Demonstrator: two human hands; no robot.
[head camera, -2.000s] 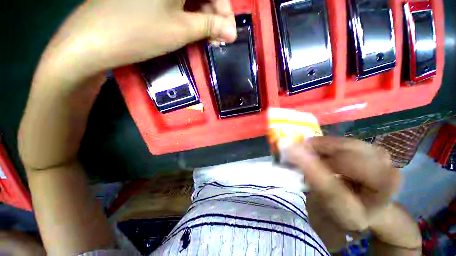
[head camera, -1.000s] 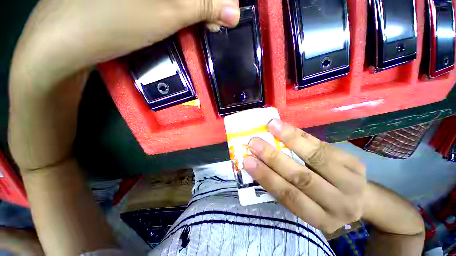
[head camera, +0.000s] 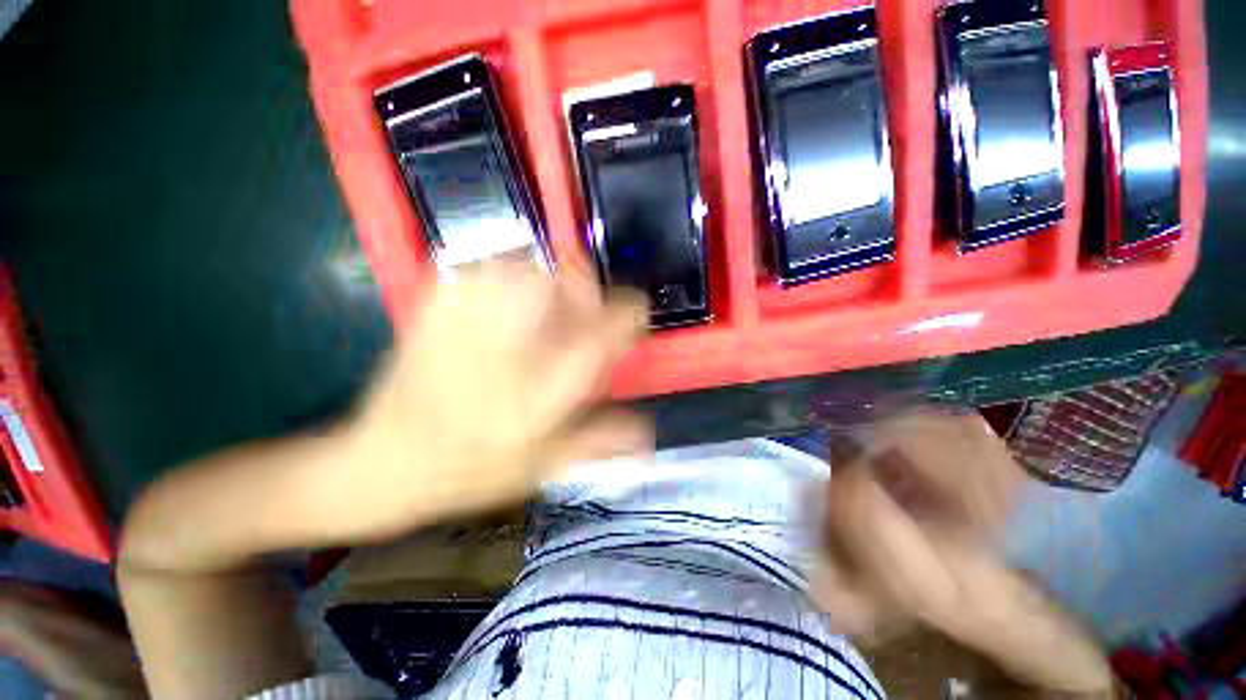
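A red-orange foam tray (head camera: 847, 321) holds several phones in a row. A black phone (head camera: 642, 212) lies in the second pocket from the left, with a white patch at its top edge. My left hand (head camera: 499, 376) is blurred over the tray's front left edge, covering the lower end of the leftmost phone (head camera: 465, 171). My right hand (head camera: 916, 513) is blurred in front of the tray, over the floor side of my shirt. The white and orange card is not visible now; whether either hand holds something cannot be told.
The tray lies on a dark green bench top (head camera: 164, 205). Another red tray (head camera: 48, 451) is at the left edge. A brown patterned item (head camera: 1100, 431) is below the bench edge at the right. Part of another person's arm (head camera: 82, 643) shows at the lower left.
My left hand has left the top of the second phone and moved down toward me. My right hand has moved back from that phone's lower end. The card has gone out of sight.
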